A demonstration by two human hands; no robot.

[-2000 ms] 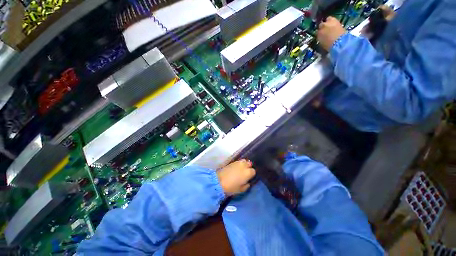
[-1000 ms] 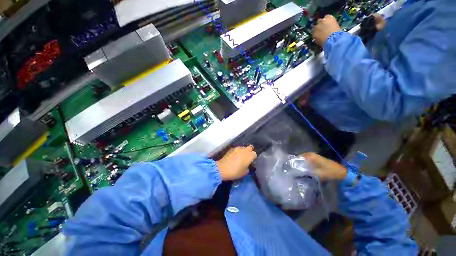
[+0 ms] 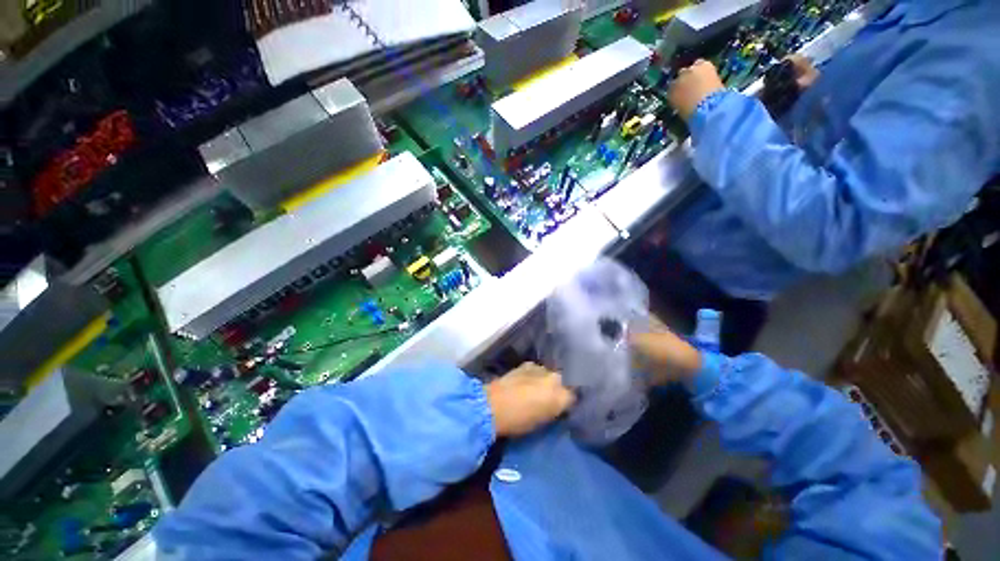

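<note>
A clear, crinkled plastic bag (image 3: 598, 356) hangs between my hands, in front of the rail, with a small dark spot showing in it. My right hand (image 3: 665, 353) holds the bag's right side. My left hand (image 3: 529, 399) is closed at the bag's left edge, close to my smock; its fingertips are partly hidden, and I cannot tell whether they grip the bag. The green circuit board (image 3: 329, 329) lies beyond the rail, with a long heatsink (image 3: 302, 243) along its middle and a finned heatsink (image 3: 296, 142) behind it.
The metal conveyor rail (image 3: 570, 263) runs diagonally before me. More boards lie left and right. Another person's blue sleeve (image 3: 768, 164) and hands are over the line at right. Red components (image 3: 82, 159) lie in a bin at upper left. Cardboard boxes (image 3: 932, 373) stand at lower right.
The plastic bag came into view in my right hand after the earliest frame. Since then it has been raised, stands more upright and overlaps the rail. My right hand has moved left and slightly up.
</note>
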